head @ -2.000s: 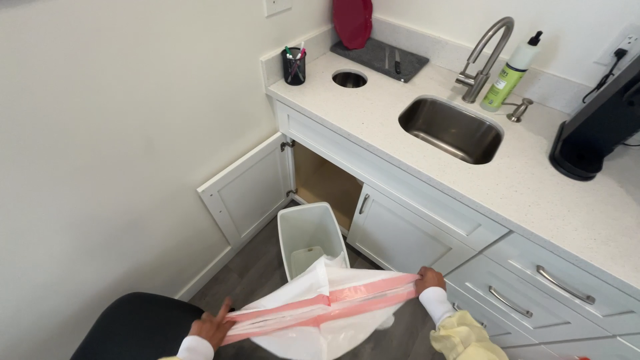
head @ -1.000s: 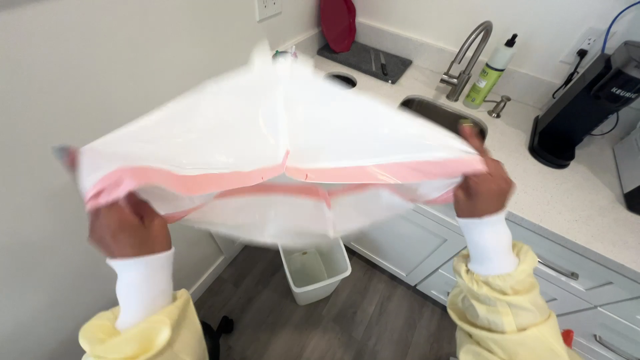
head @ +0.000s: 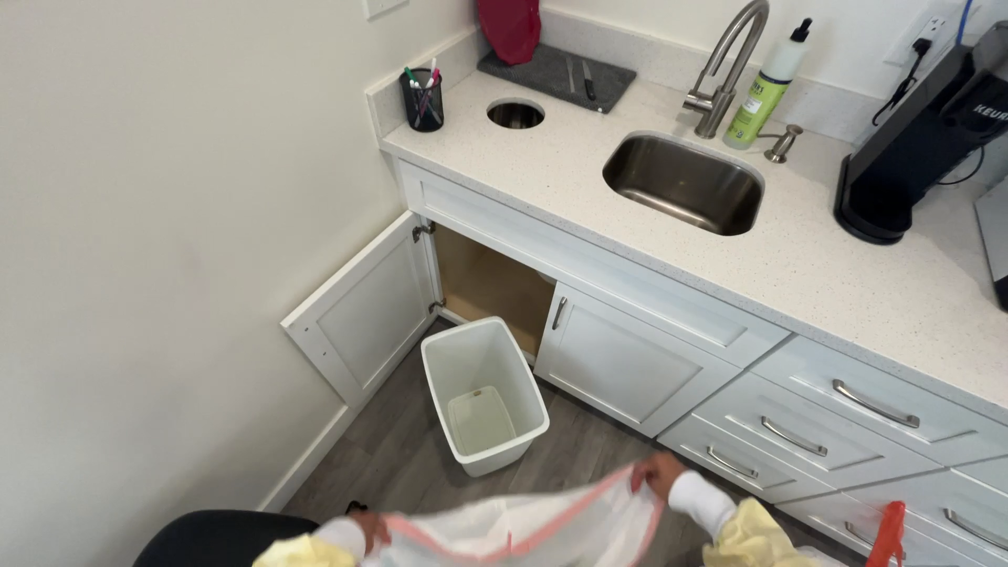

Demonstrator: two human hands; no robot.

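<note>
Stretched between my two hands at the bottom of the view is a white plastic trash bag [head: 504, 524] with a pink drawstring band. My left hand [head: 372, 529], slightly blurred, grips its left end. The right end of the rim is pinched in my right hand [head: 657, 475]. Just beyond the bag, a white plastic wastebasket [head: 482, 394] stands upright on the floor, its inside visible. The lower part of the bag runs out of view.
An open cabinet door [head: 366, 311] is behind the wastebasket at left. A black chair [head: 224, 543] is at bottom left. The counter [head: 567, 169] holds a steel sink [head: 685, 185], soap bottle [head: 764, 94], coffee maker [head: 917, 150] and a mat with knives [head: 563, 75].
Both hands have lowered with the bag from the raised position of one second ago, when it hid part of the counter. The wastebasket shows in full again.
</note>
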